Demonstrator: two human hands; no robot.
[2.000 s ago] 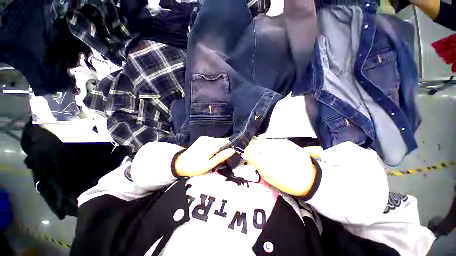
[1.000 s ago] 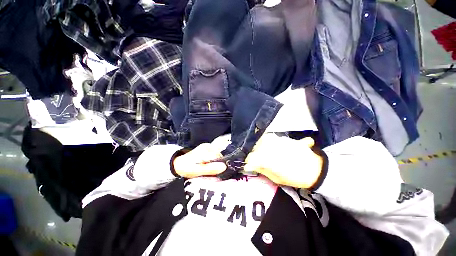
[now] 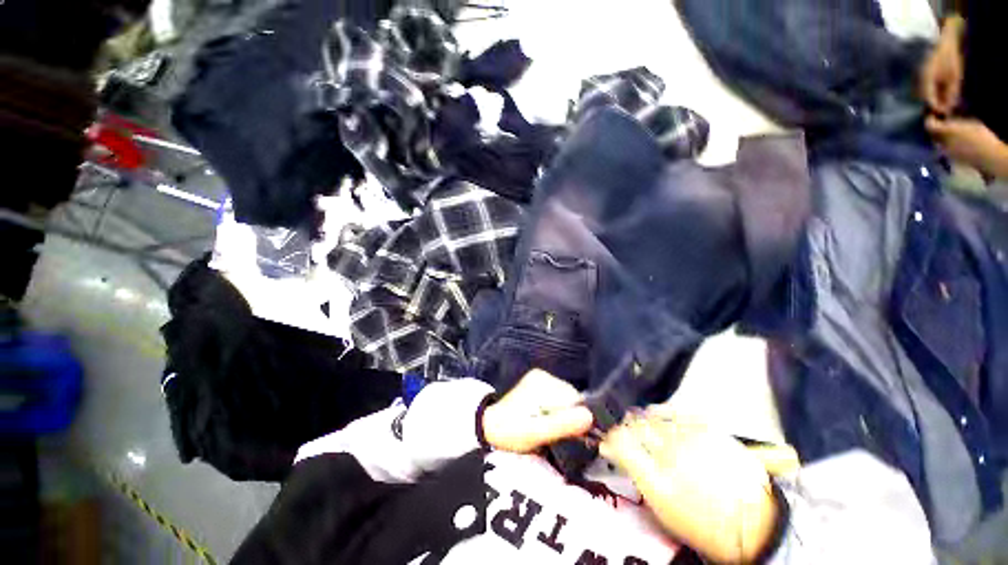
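A dark blue denim garment (image 3: 685,265) with greyish-brown faded areas lies in front of my chest. Its stitched patch pocket (image 3: 558,289) faces up. My left hand (image 3: 538,412) pinches a narrow folded denim edge (image 3: 608,409) from the left side. My right hand (image 3: 699,475) holds the same edge from the right, its fingertips close to the left ones. The picture is blurred, and I cannot tell whether a thread or small tool is between the fingertips.
A denim jacket (image 3: 862,320) lies at the right. Black-and-white plaid shirts (image 3: 470,237) and dark garments (image 3: 260,110) are piled at the left. Black cloth (image 3: 260,381) hangs at the table's near left. Another person's hands (image 3: 956,127) touch dark denim at the upper right. A blue bin (image 3: 39,381) stands far left.
The view has swung left and up, so the garments and my hands appear further right and lower. More of the table and another person's hands now show. Both hands still pinch the denim edge.
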